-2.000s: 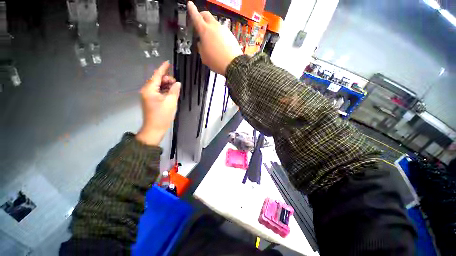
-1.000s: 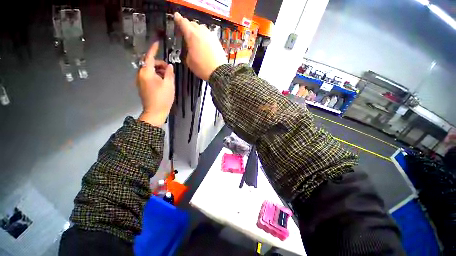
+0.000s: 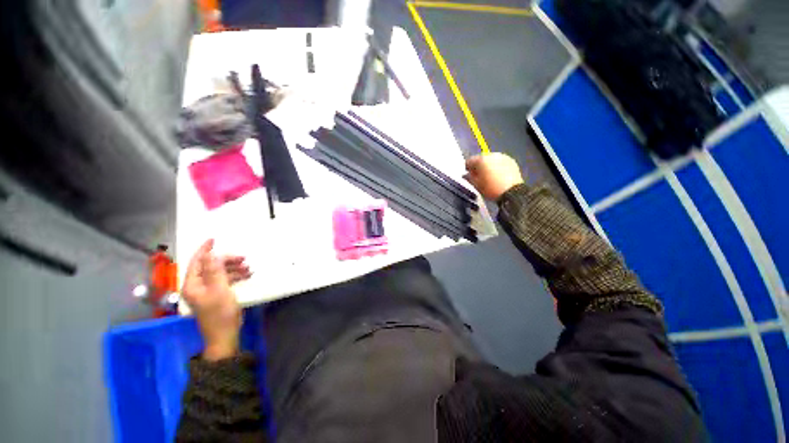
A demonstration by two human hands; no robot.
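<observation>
A fanned pile of black strips (image 3: 394,177) lies on the right of the white table (image 3: 303,251). My right hand (image 3: 495,176) is at the table's right edge beside the pile's near end; its fingers are curled, and I cannot tell if they hold anything. My left hand (image 3: 212,281) is over the table's near left corner, fingers apart and empty. A pink block (image 3: 350,232) with a black insert (image 3: 375,223) lies near the front edge. A plain pink piece (image 3: 225,176) and wide black strips (image 3: 277,160) lie farther left.
A grey wad (image 3: 214,121) lies at the table's left side. More black strips (image 3: 372,78) and short black pieces (image 3: 310,54) are at the far end. A blue bin (image 3: 143,372) stands below left. Blue panels (image 3: 636,229) with a dark heap are at right.
The view has swung down from the clamps and hanging strips to the table. My hands have come down from the clamps and moved apart, the right to the table's right edge, the left to its near left.
</observation>
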